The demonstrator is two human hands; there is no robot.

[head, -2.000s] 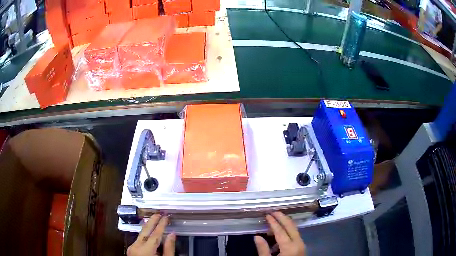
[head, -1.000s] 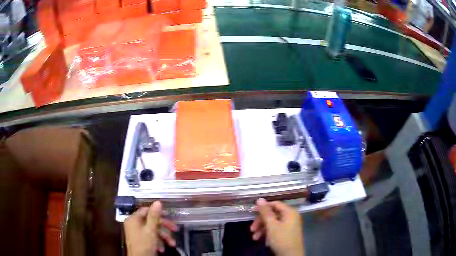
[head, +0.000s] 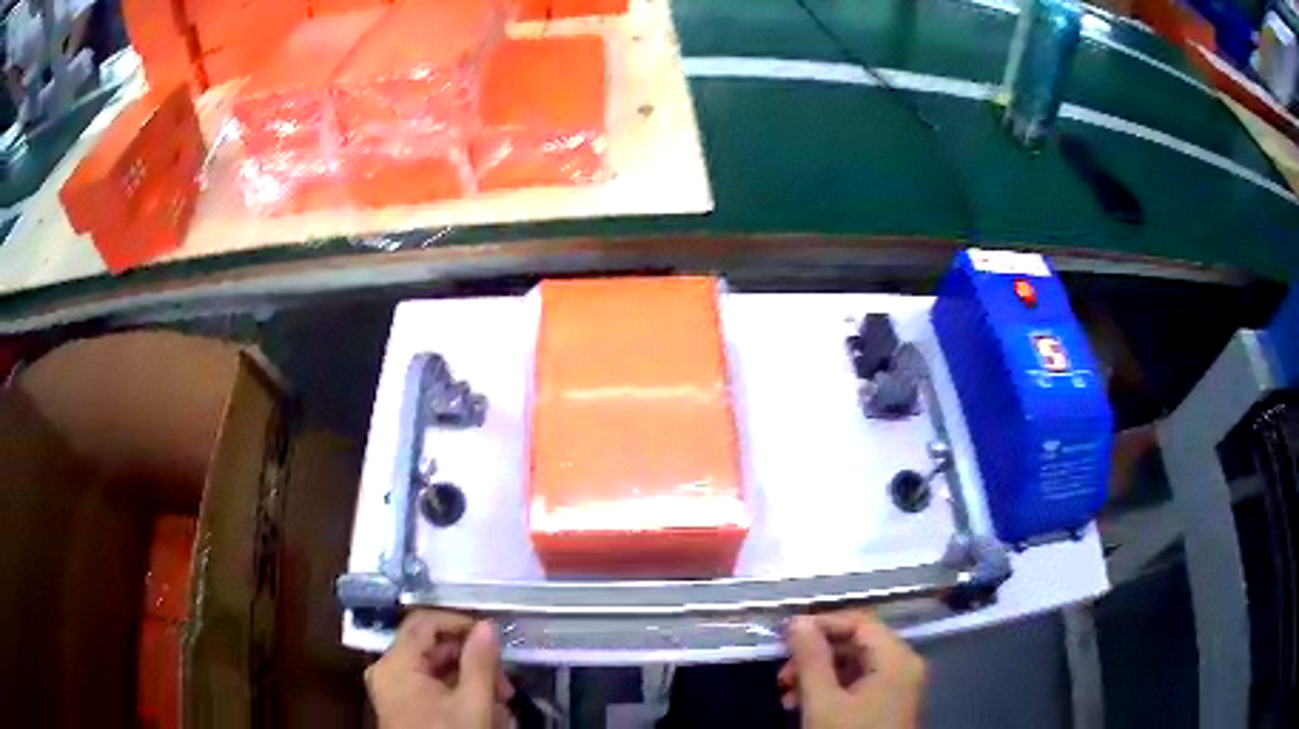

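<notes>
An orange box [head: 637, 420] in clear film lies on the white bed of the sealer [head: 812, 427]. The silvery sealing bar [head: 684, 587] runs along the bed's near edge, on the box's near side. The film's clear end [head: 648, 630] shows below the bar, between my hands. My left hand [head: 445, 672] pinches it at the left between thumb and fingers. My right hand [head: 851, 669] pinches it at the right. Both hands are bare and partly cut off by the bottom edge.
The blue control unit [head: 1029, 406] with a red digit is at the bed's right end. An open brown carton [head: 228, 513] with orange boxes stands at left. Behind, a pale board [head: 663, 157] holds orange boxes, several bagged, beside a teal bottle [head: 1041, 71] on the green conveyor [head: 841, 157].
The sealing bar has come down over the brown strip seen before. My fingers, spread at first, are now closed on the film's near edge. The view has shifted slightly.
</notes>
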